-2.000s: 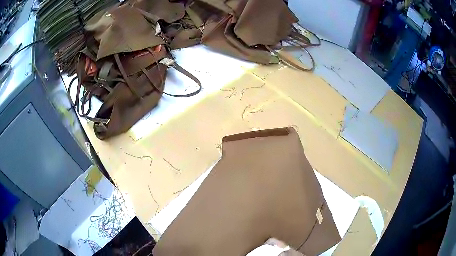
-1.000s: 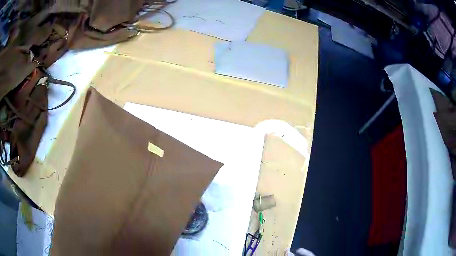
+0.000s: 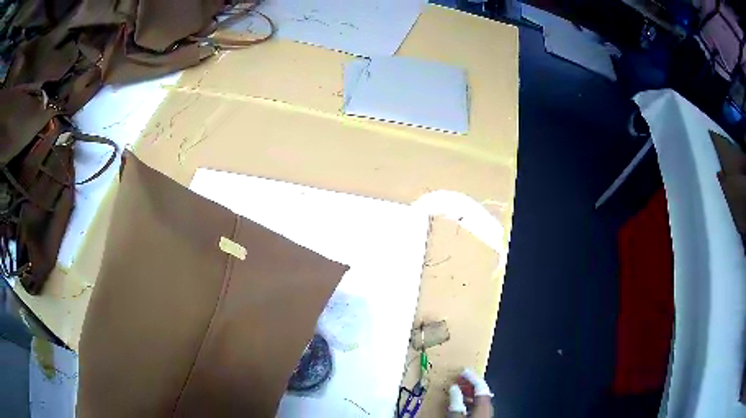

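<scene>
A large brown bag body (image 3: 164,286) slants across the lower left. A seam runs down its face, and a small cream label (image 3: 232,248) sits on the seam near the upper edge. Its lower part is cut off by the picture's edge. My right hand (image 3: 472,395) shows small at the bottom edge, right of the bag and not touching it. White wraps cover some fingertips; whether it holds anything is unclear. Purple-handled snips with a green part (image 3: 415,393) lie just left of that hand. My left hand is out of the picture.
A round dark dish (image 3: 312,364) and the bag lie over a white sheet (image 3: 380,245). A small grey-tan block (image 3: 431,334) lies above the snips. Brown bags (image 3: 49,180) are piled at upper left. A white-covered surface (image 3: 691,212) stands at right beyond dark floor.
The view has swung right since the oldest frame, and the labelled face now shows more fully. Since the middle frame, my right hand has risen further into view beside the snips.
</scene>
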